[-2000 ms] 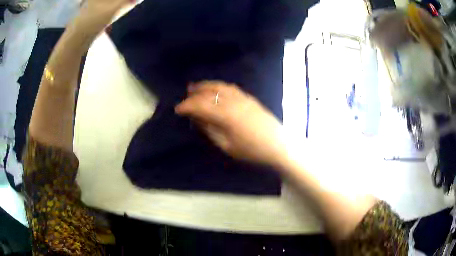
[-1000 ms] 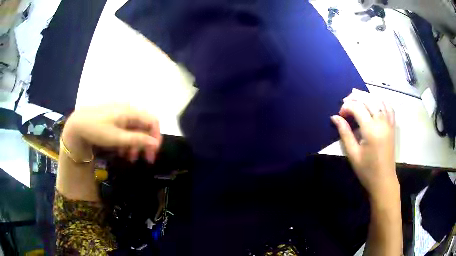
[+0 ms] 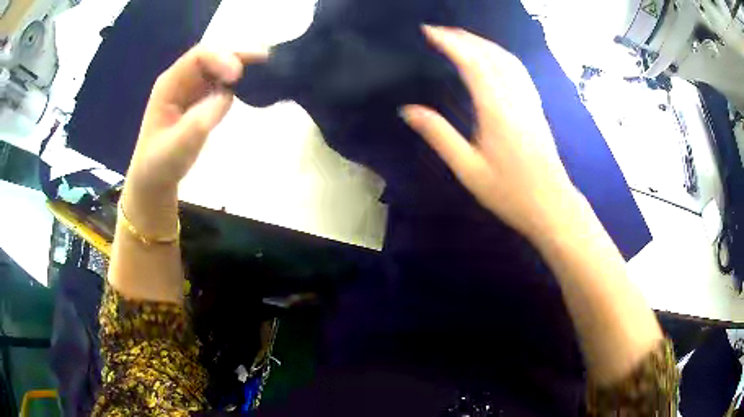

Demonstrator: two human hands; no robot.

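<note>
A large dark navy garment panel (image 3: 571,155) covers the middle of the table and hangs over its front edge towards the lap. My left hand (image 3: 189,102) is at the upper left, its thumb and fingers closed on a corner of a dark cloth piece (image 3: 351,69) that lies over the panel. This piece is blurred, and its border with the panel is hard to see. My right hand (image 3: 498,134) is over the cloth at the centre, thumb and fingers spread apart, not gripping anything visible.
The sewing machine head (image 3: 673,37) is at the upper right, above its metal bed. Black scissor handles (image 3: 724,248) lie at the right beside a dark strip bundle. Dark cut cloth (image 3: 135,73) lies at the left. The white table (image 3: 285,175) has a front edge below my hands.
My left hand has moved up and taken a corner of dark cloth. My right hand has moved left and up from the panel's right edge to over the cloth. The machine head shows more.
</note>
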